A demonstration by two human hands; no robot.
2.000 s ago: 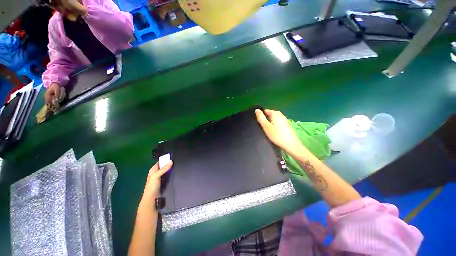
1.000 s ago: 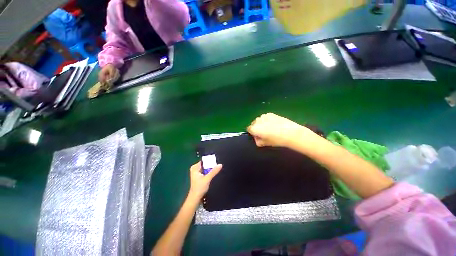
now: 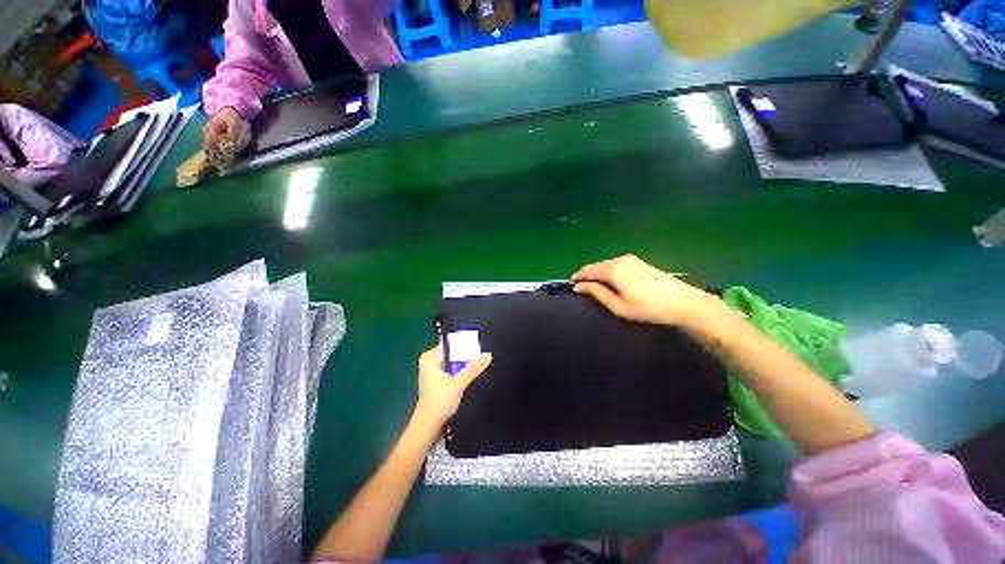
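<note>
A flat black panel unit point(image 3: 584, 380) lies on a silvery bubble wrap sheet point(image 3: 584, 465) in front of me. A white-and-blue label point(image 3: 464, 347) is near its left short edge. My left hand point(image 3: 446, 386) grips that left edge, thumb on top beside the label, the other fingers hidden at or under the edge. My right hand point(image 3: 630, 291) rests on the far long edge near its middle, fingertips at a small dark part there; whether it grips is unclear.
A stack of bubble bags point(image 3: 165, 408) stands at left. A green cloth point(image 3: 788, 353) and a translucent bottle point(image 3: 898, 358) are at right. Across the bench, a person in a pink smock point(image 3: 248, 66) holds a yellowish cloth by another panel. More panels point(image 3: 832, 114) lie at far right.
Since two seconds ago, the panel has come down flat on the bubble wrap. My right hand has moved from the far right corner to the far edge's middle, its fingers now more extended.
</note>
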